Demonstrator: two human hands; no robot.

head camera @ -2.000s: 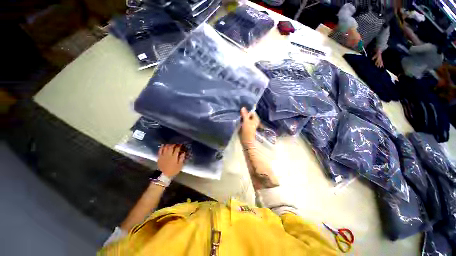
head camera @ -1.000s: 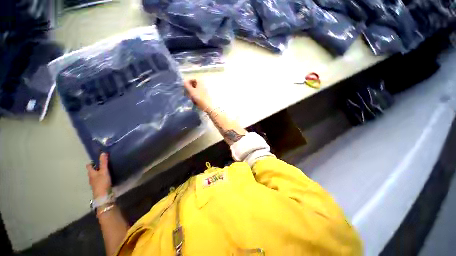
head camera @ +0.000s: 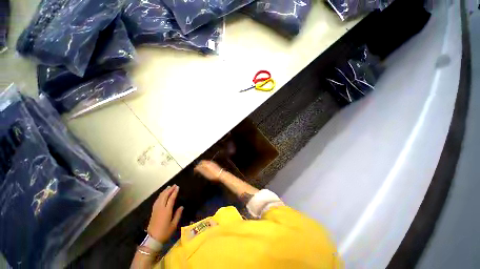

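My left hand (head camera: pixel 164 213) is over the table's near edge at lower centre, empty, its thumb apart from the fingers. My right hand (head camera: pixel 209 171) is just beyond the edge, above the dark space below the table; its fingers are curled and blurred, and I cannot tell if they hold anything. A stack of dark bagged garments (head camera: pixel 47 184) in clear plastic lies at the table's left, apart from both hands.
Scissors (head camera: pixel 263 81) with red and yellow handles lie near the table edge. More bagged garments (head camera: pixel 173 21) lie across the back. A brown open carton (head camera: pixel 258 149) is below the table. A dark plastic-wrapped bundle (head camera: pixel 352 76) is beyond the edge.
Both hands have let go of the bagged garment and moved to the table's near edge. The view has swung right and down, so the stack now shows at far left.
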